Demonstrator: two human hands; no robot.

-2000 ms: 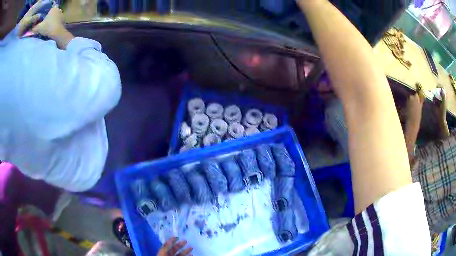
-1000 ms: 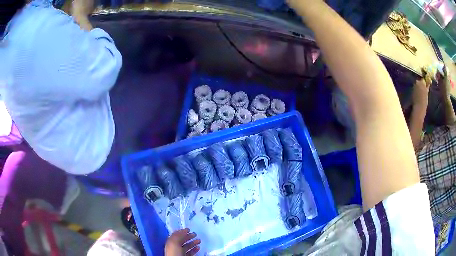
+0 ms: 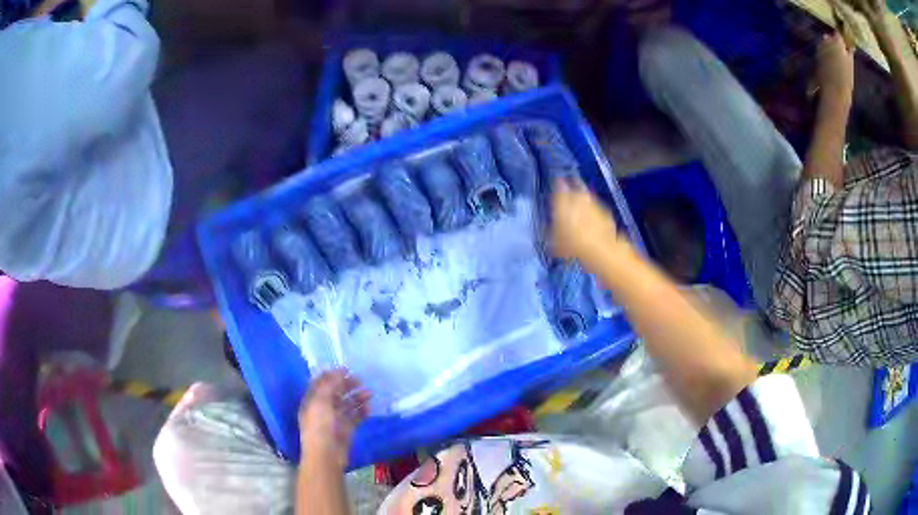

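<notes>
A blue crate point(image 3: 413, 427) lies tilted in front of me. Blue cylindrical pieces point(image 3: 401, 201) lie side by side along its far side. More lie along its right side, one with a dark open end point(image 3: 572, 320). A white liner sheet point(image 3: 453, 347) with dark specks shows on the crate bottom. My right hand point(image 3: 582, 223) is blurred and over the pieces at the crate's right side; what its fingers hold is hidden. My left hand point(image 3: 334, 404) is over the near left part of the crate, its fingers apart and nothing seen in it.
Behind is another blue crate point(image 3: 324, 126) with pale ring pieces point(image 3: 411, 99). A person in light blue point(image 3: 81, 151) sits at the left, one in a plaid shirt point(image 3: 851, 262) at the right. A red stool point(image 3: 86, 433) stands at lower left, a blue stool point(image 3: 720, 231) at right.
My right arm has come down from the dark area at the top to the crate's right side. The view has tilted down. My left hand stays near the crate's near left part.
</notes>
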